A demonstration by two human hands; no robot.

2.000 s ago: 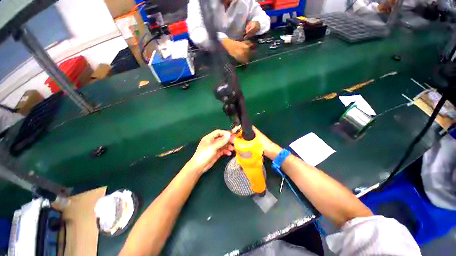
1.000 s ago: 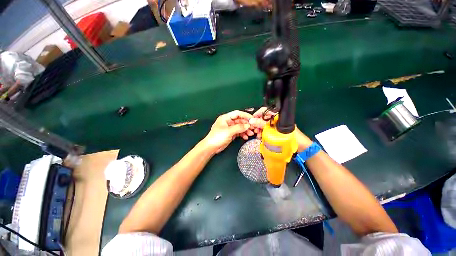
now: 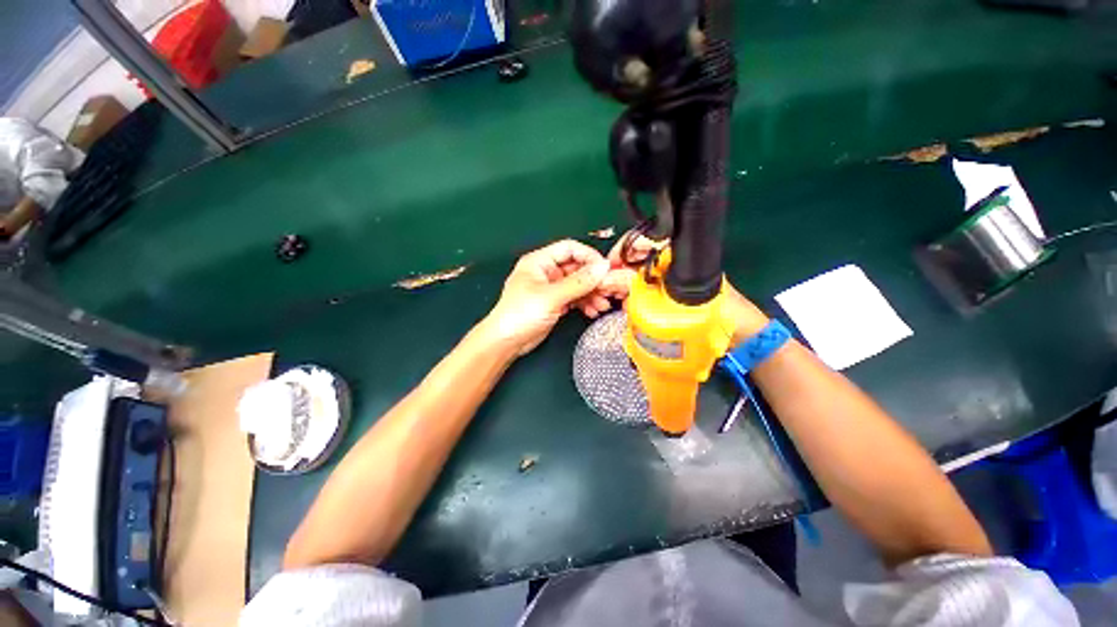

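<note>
An orange electric screwdriver [image 3: 671, 349] hangs from a black cable and holder, its tip low over a clear plate [image 3: 690, 450] near the bench edge. A round perforated dish [image 3: 603, 370] lies partly behind it. My left hand [image 3: 548, 292] is just beyond the dish, its thumb and fingertips pinched together, meeting my right hand. My right hand [image 3: 627, 272] is largely hidden behind the screwdriver; a small reddish bit shows between the fingertips. I cannot tell what the fingers hold. A blue strap [image 3: 759, 347] is on my right wrist.
A white paper [image 3: 843, 316] and a solder wire reel [image 3: 998, 243] lie right. A round tub with white wad [image 3: 294, 419], a cardboard sheet [image 3: 216, 490] and a dark box with knob [image 3: 132, 496] stand left. A blue box [image 3: 439, 27] is at the back. A person [image 3: 31, 165] shows far left.
The view has tilted down and shifted, so the person opposite has left the picture. My hands stay close together beyond the dish, and the screwdriver still hangs in front of my right hand.
</note>
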